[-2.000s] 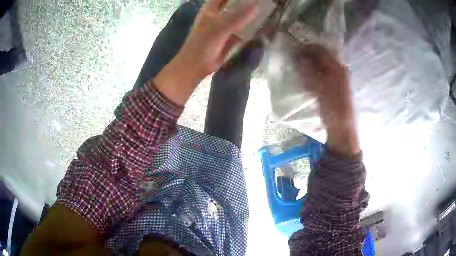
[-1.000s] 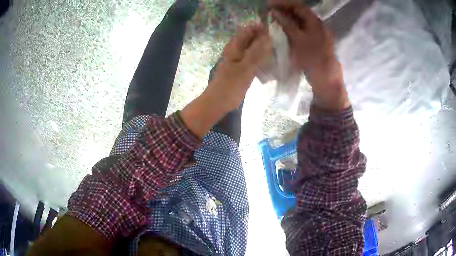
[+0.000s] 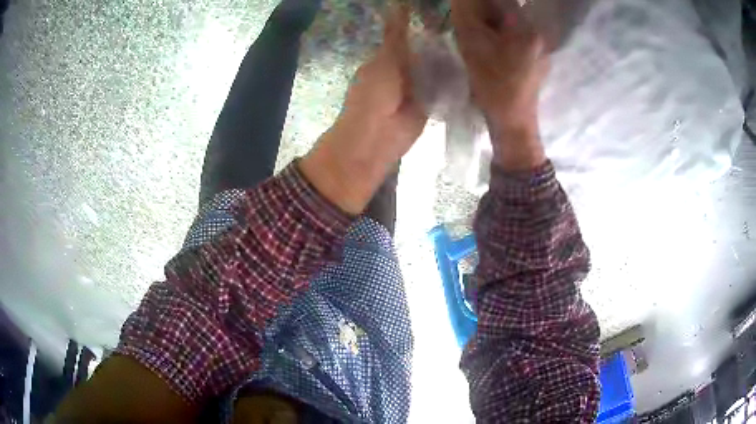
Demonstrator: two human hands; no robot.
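Note:
My left hand [image 3: 380,112] and my right hand [image 3: 500,62] are raised close together at the top of the view, beyond my lap. A pale, translucent item [image 3: 441,73] is held between them. It is blurred, and I cannot tell whether it is a cup, a small bag or film. The left palm and thumb lie along its left side, and the right fingers curl at its upper right. The fingertips are blurred and partly hidden near the top edge.
A large white translucent plastic bag [image 3: 634,108] lies to the right. A blue stool [image 3: 453,286] stands partly hidden behind my right sleeve. A bright blue object [image 3: 615,387] is at the lower right. Speckled floor [image 3: 141,99] shows on the left.
Both hands have come together from apart, and the pale item is now between them. My right forearm has moved left, covering more of the stool.

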